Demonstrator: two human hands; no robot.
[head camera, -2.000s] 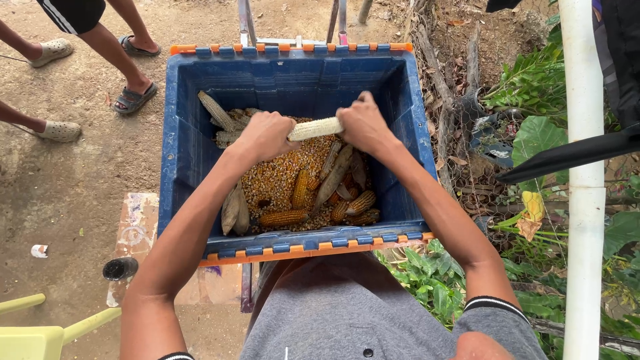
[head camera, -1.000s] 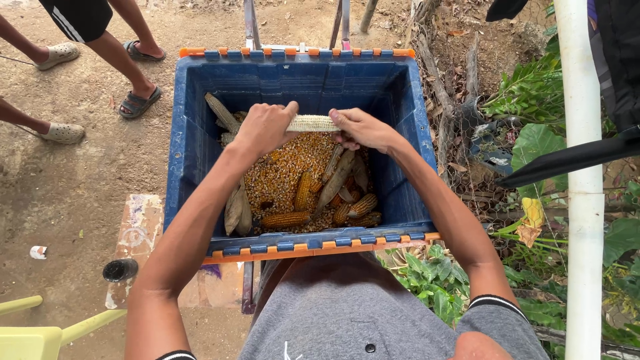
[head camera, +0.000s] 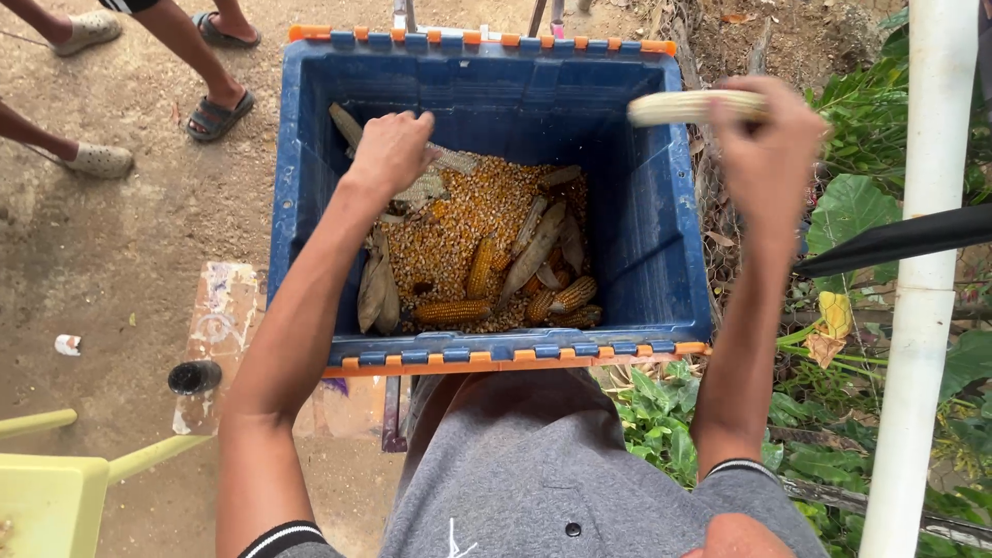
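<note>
A blue plastic crate (head camera: 496, 358) with orange-edged hinge teeth stands before me, holding loose corn kernels (head camera: 434, 256), yellow corn cobs (head camera: 453, 311), dry husks (head camera: 535, 252) and pale stripped cobs (head camera: 453, 159). Over the crate's left part is my left hand (head camera: 395, 151), fingers bent, near the pale cobs; its fingertips are partly hidden, so whether it grips anything is unclear. Blurred by motion, my right hand (head camera: 767, 132) is past the crate's right wall with a stripped corn cob (head camera: 682, 107) in its grip, the cob's free end pointing left over the rim.
Other people's legs and feet in sandals (head camera: 219, 116) and clogs (head camera: 101, 159) are at the upper left. A yellow plastic chair (head camera: 50, 496) and a black cup-like object (head camera: 194, 377) are at lower left. At right, a white pipe (head camera: 922, 256) passes green plants and a black strap-like thing (head camera: 899, 240).
Both hands were together at the pale cob above the crate. Now they are apart: my right hand has moved right with the cob, and my left hand has let go of it.
</note>
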